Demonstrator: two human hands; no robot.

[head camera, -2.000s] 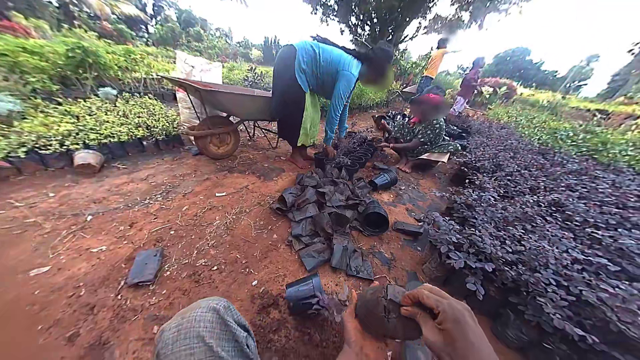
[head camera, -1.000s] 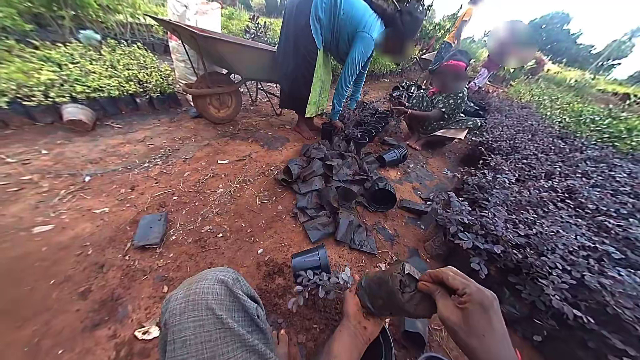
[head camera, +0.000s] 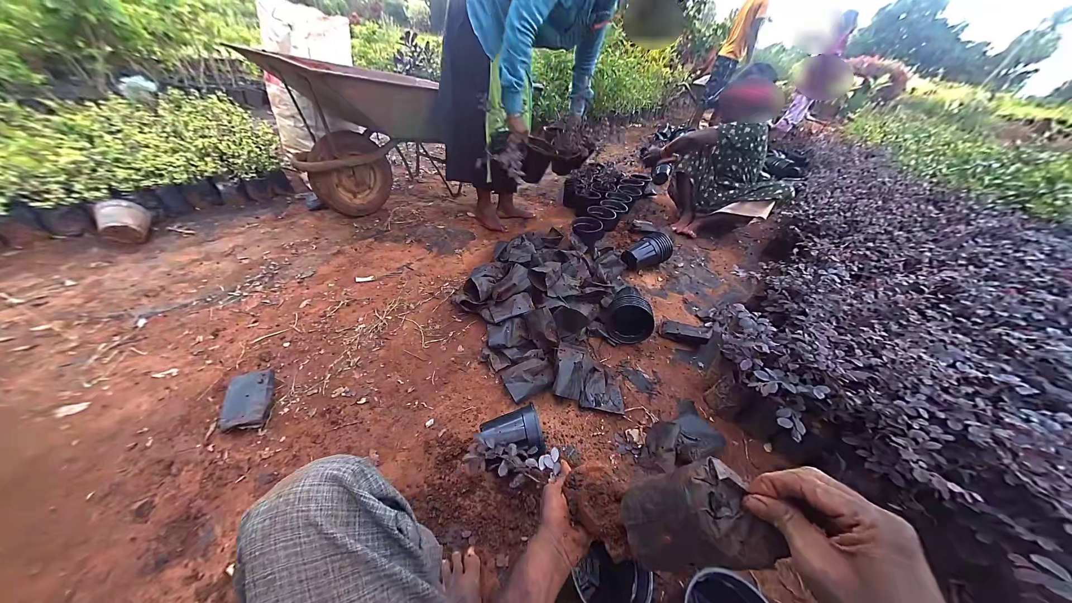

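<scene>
My right hand [head camera: 837,532] pinches the end of a soil-stained black plastic nursery bag [head camera: 699,515] between thumb and fingers. Just left of the bag, my left hand [head camera: 557,519] holds a root ball of reddish soil [head camera: 596,502], whose purple-leaved seedling [head camera: 515,462] points left. Beyond the seedling a black plastic pot [head camera: 512,431] lies tilted on the soil. Below my hands are the rims of more black pots [head camera: 724,586], partly cut off by the frame. Another black bag [head camera: 687,435] lies on the ground behind the held one.
Flattened black bags [head camera: 536,310] and stacked pots [head camera: 630,316] lie ahead. Dense purple-leaved plants [head camera: 938,335] line the right. A wheelbarrow [head camera: 368,96] stands at the back left beside a bending person [head camera: 511,75]; another person [head camera: 729,159] sits farther right. A black piece [head camera: 247,400] lies left.
The bag in my right hand has come away from the root ball, which now shows bare in my left hand. The bending person has lifted dark pots off the ground.
</scene>
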